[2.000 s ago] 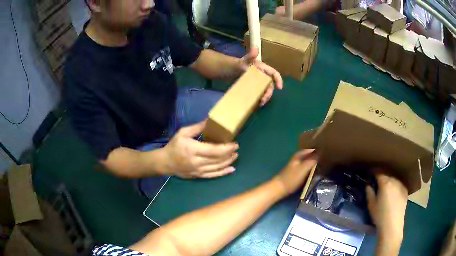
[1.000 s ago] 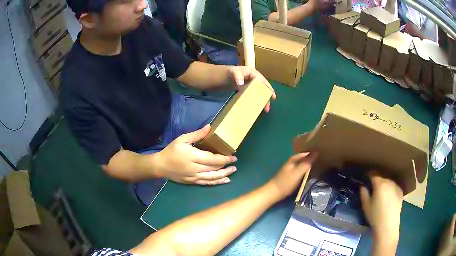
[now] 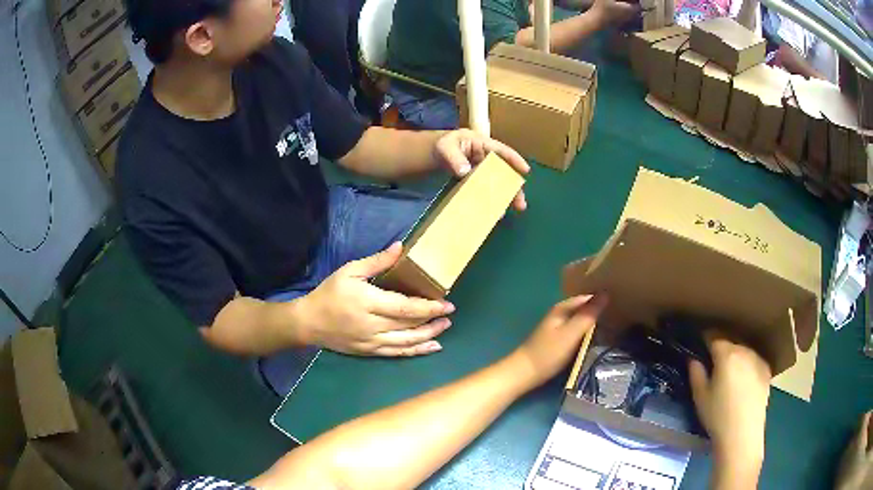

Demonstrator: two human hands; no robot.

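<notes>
An open brown mailer box (image 3: pixel 713 278) sits on the white bench scale (image 3: pixel 601 464), its lid raised at the back. Inside lie black coiled cables (image 3: pixel 660 383) and a shiny clear bagged accessory (image 3: pixel 614 377) at the left. My left hand (image 3: pixel 563 330) holds the box's left side by the lid flap. My right hand (image 3: pixel 735 378) reaches into the right side of the box; its fingertips are partly hidden among the dark cables, so a grip cannot be made out. A cardboard sheet (image 3: pixel 756 225) with handwritten numbers lies behind the box.
A person at the left holds a closed brown box (image 3: pixel 459 230). A larger carton (image 3: pixel 531 105) stands behind, beside a pale pole (image 3: pixel 473 67). A row of brown cartons (image 3: pixel 747 100) lines the far right. A white adapter (image 3: pixel 848 278) and part of another hand (image 3: pixel 859 459) are at the right edge.
The view has shifted slightly since the oldest frame. The person at the left has turned their head away. My hands stay at the box with little visible movement.
</notes>
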